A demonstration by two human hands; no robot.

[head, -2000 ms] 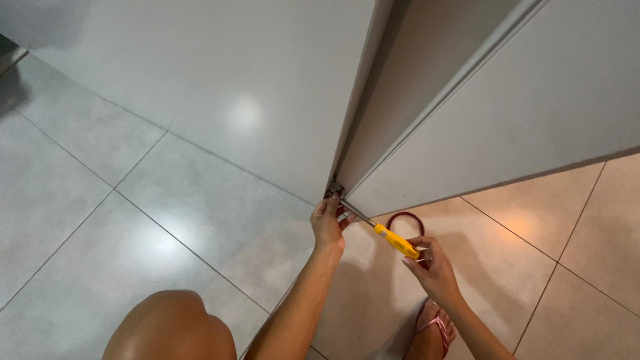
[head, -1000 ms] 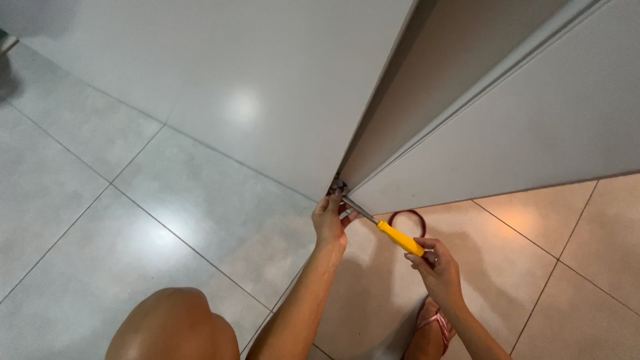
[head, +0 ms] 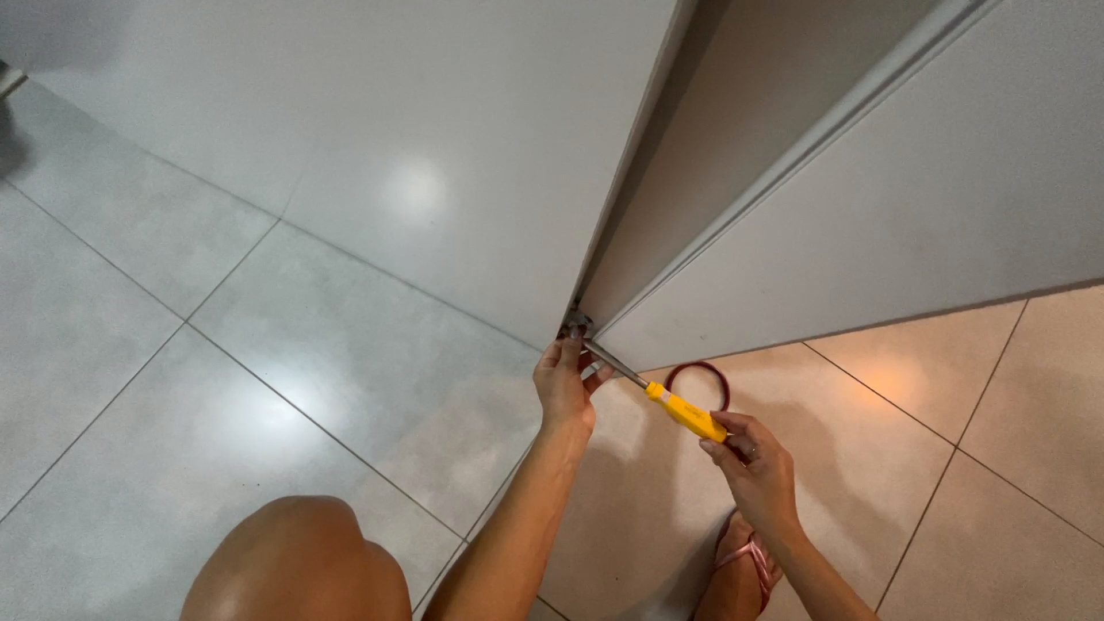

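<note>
A screwdriver with a yellow handle (head: 687,412) is held by the end of its handle in my right hand (head: 759,466). Its metal shaft slants up and left to a small metal fitting (head: 578,323), low in the narrow gap beside the grey-white door panel (head: 828,250). My left hand (head: 569,379) is at that fitting, its fingertips against it near the screwdriver's tip. Those fingers partly hide the tip and the fitting, so whether they grip anything cannot be told.
A dark red ring (head: 727,392) lies on the tiled floor (head: 362,379) behind the screwdriver handle. A large pale panel (head: 414,103) rises on the left. My knee (head: 297,561) is at the lower left, and my foot in a pink flip-flop (head: 759,561) is below my right hand.
</note>
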